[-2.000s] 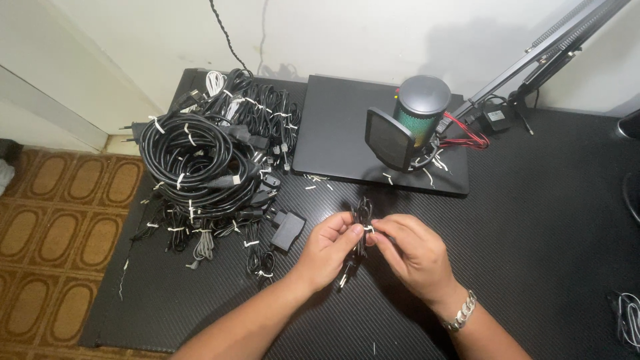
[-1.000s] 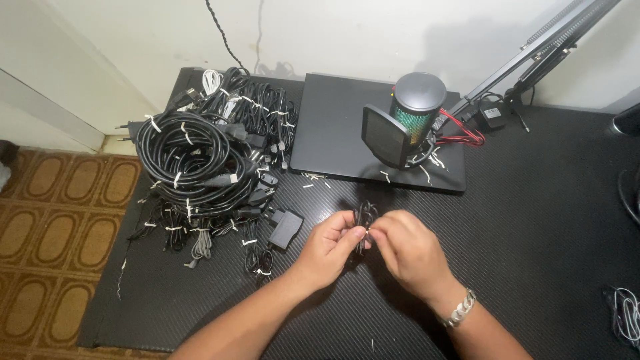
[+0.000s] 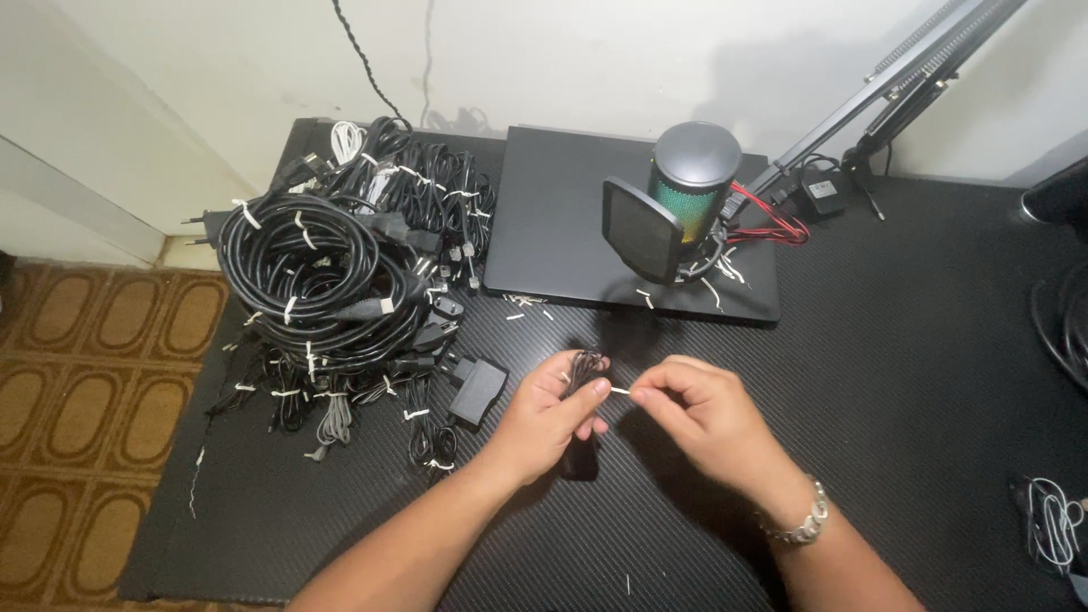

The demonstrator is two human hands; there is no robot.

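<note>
A small bundle of thin black cable (image 3: pixel 586 371) is gripped in my left hand (image 3: pixel 548 416), with the thumb across it. My right hand (image 3: pixel 701 416), a metal bracelet at its wrist, pinches the end of a white twist tie (image 3: pixel 621 391) between thumb and forefinger. The tie runs from the bundle to those fingertips. Part of the bundle is hidden by the left fingers and thumb. To the left of my hands lies a black power adapter (image 3: pixel 478 393), beside more small cable bundles bound with white ties.
Large coiled black cables (image 3: pixel 297 255) are heaped at the left of the black desk (image 3: pixel 527 527). A closed black laptop (image 3: pixel 561 212) lies at the back, with a microphone (image 3: pixel 693 191) on a boom arm (image 3: pixel 875 93) over it. White tie scraps (image 3: pixel 525 299) lie by its front edge. A white cable (image 3: pixel 1052 523) sits far right.
My right hand has moved slightly right, away from the bundle, and the white tie now shows stretched between the two hands. My left hand still holds the bundle.
</note>
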